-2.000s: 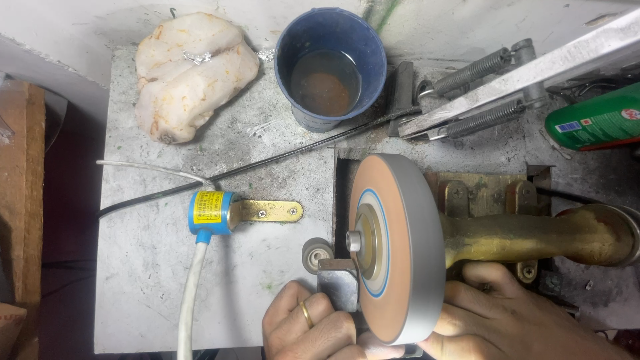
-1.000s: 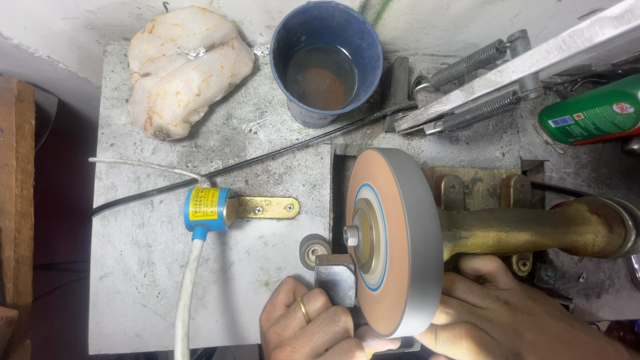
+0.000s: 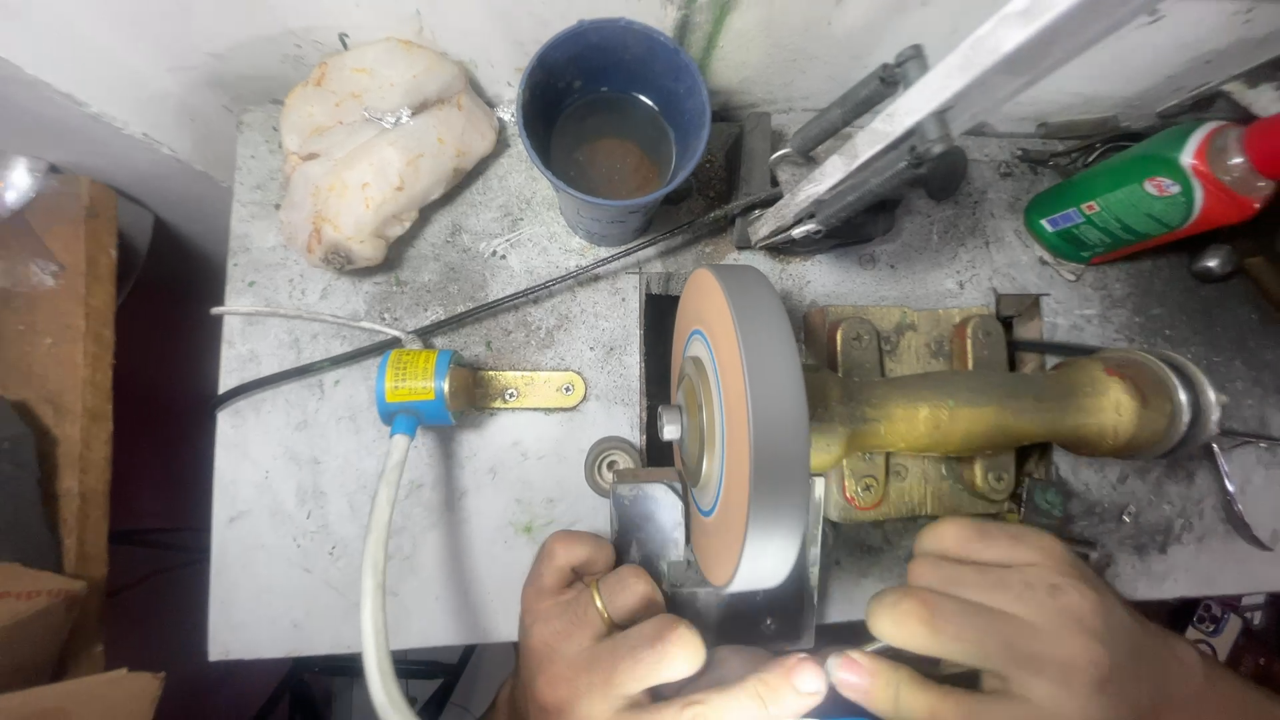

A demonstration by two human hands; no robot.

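The bench grinder's abrasive wheel [image 3: 775,430] stands upright on a brass-coloured spindle housing [image 3: 930,410]. Below and left of the wheel is my left hand [image 3: 620,640], fingers curled, a gold ring on one; whether it grips anything is hidden. My right hand [image 3: 1010,620] is below the housing, its thumb and forefinger closed on a thin shiny piece [image 3: 876,647], mostly covered. Both thumb tips nearly meet below the wheel, away from its rim. A metal guard plate [image 3: 648,515] sits at the wheel's lower left, beside a small roller [image 3: 612,465].
A blue cup of water [image 3: 620,150], a lumpy off-white mass [image 3: 385,150] and a spring-loaded metal arm [image 3: 880,130] stand along the back. A green bottle [image 3: 1120,195] lies at the right. A blue cylindrical device [image 3: 415,387] with a white cable is at the left.
My hands have drawn down from the wheel's lower edge toward the bottom of the view. The right hand now shows further right, and more of the area below the wheel is visible.
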